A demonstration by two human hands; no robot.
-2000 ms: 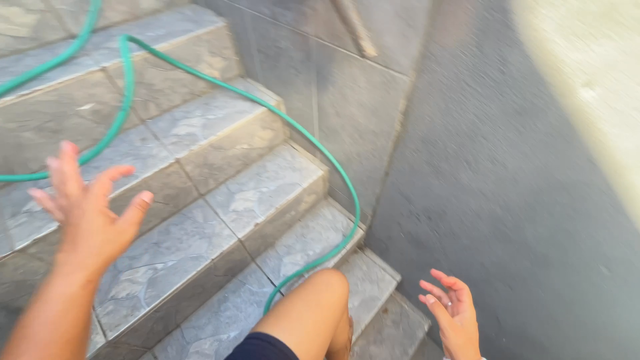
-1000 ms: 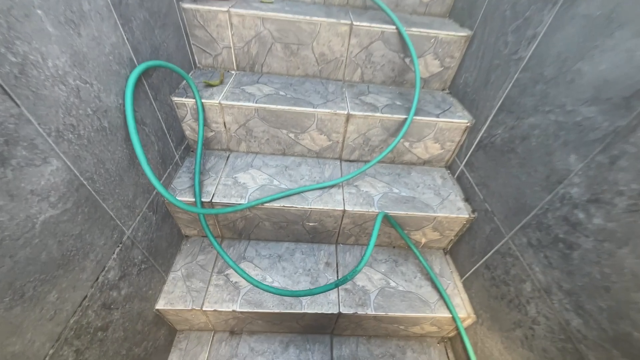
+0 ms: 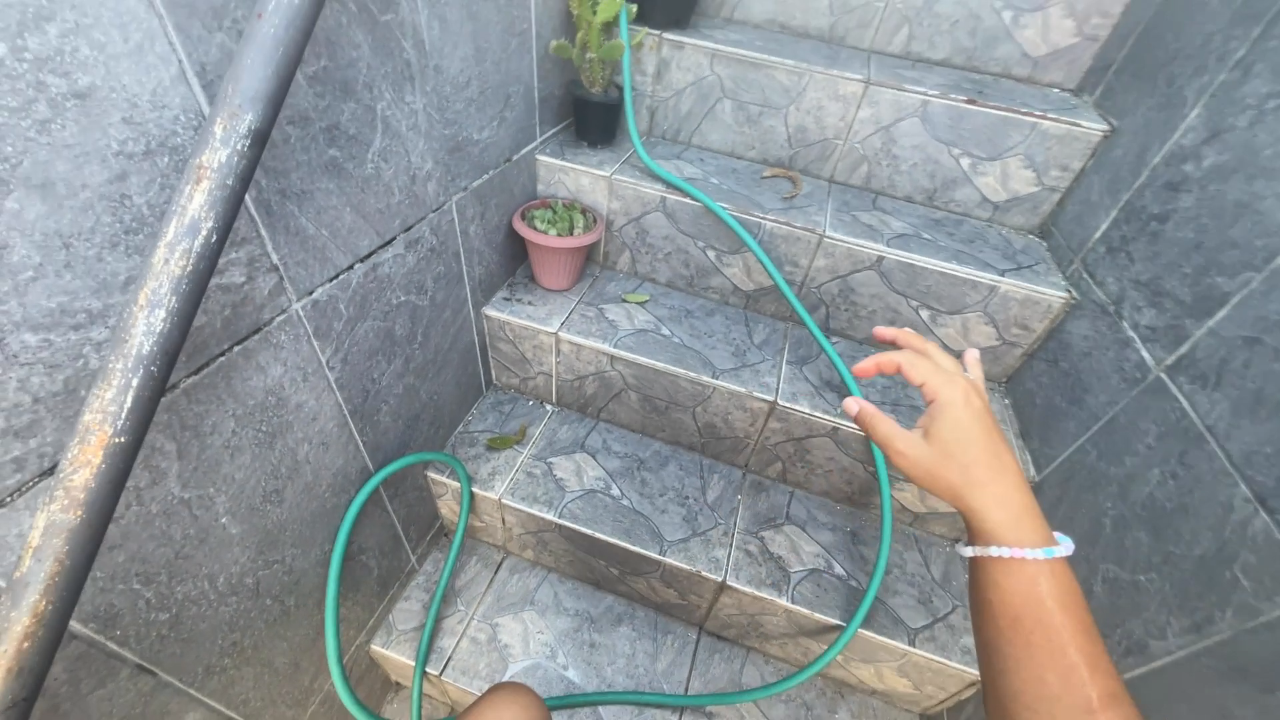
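My right hand [image 3: 935, 425], with a beaded bracelet [image 3: 1015, 548] on its wrist, is raised at the right over the tiled stairs. Thumb and fingers are apart and curved, with the fingertips beside or in front of the green garden hose [image 3: 760, 250]; whether they touch it I cannot tell. From the upper steps the hose runs down past the hand, bends left across the lower steps and makes a loop by the left wall. My left hand is out of view. A bent knee shows at the bottom edge.
A worn metal handrail [image 3: 150, 310] slants along the left. On the steps by the left wall stand a pink pot [image 3: 558, 245] with a succulent and a black pot [image 3: 596, 115] with a cactus. Dry leaves [image 3: 507, 437] lie on the treads. Dark tiled walls [image 3: 1180, 420] flank the stairs.
My right hand, absent one second ago, is now in view beside the hose. My left hand, seen open two seconds ago, is out of view. The view has shifted greatly.
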